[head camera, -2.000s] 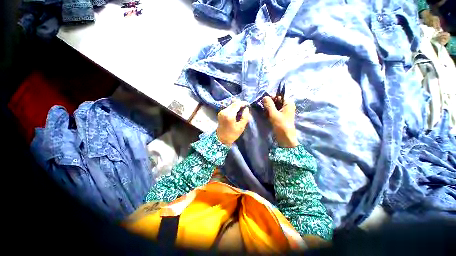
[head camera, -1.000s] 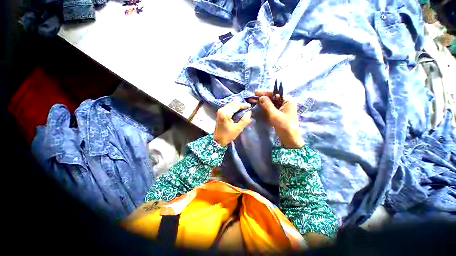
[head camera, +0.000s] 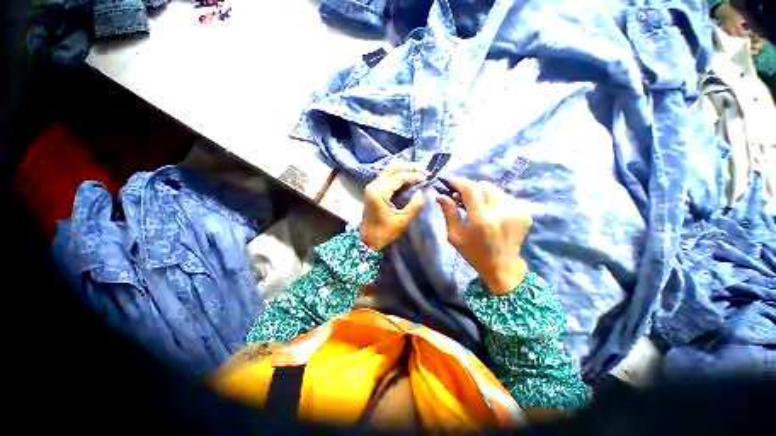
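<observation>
A light-blue mottled denim shirt (head camera: 366, 115) lies over the white worktable (head camera: 230, 72), its folded collar part in front of me. My left hand (head camera: 390, 204) pinches the shirt's edge, with a small dark label (head camera: 438, 163) standing up at its fingertips. My right hand (head camera: 489, 226) is just right of it and holds a small dark thread clipper (head camera: 451, 192), mostly hidden by the fingers. Its tip points at the label and the pinched edge. Whether the blades touch the cloth cannot be told.
A large heap of light-blue shirts (head camera: 579, 162) spreads to the right, with off-white cloth (head camera: 736, 102) at the right edge. More blue shirts (head camera: 162, 247) hang at lower left beside a red shape (head camera: 59, 179). Part of another person's hand (head camera: 730, 20) shows at the upper right.
My right hand has turned over and its clipper, which pointed up and away, now points left to the left hand. A dark label now stands up at my left fingertips.
</observation>
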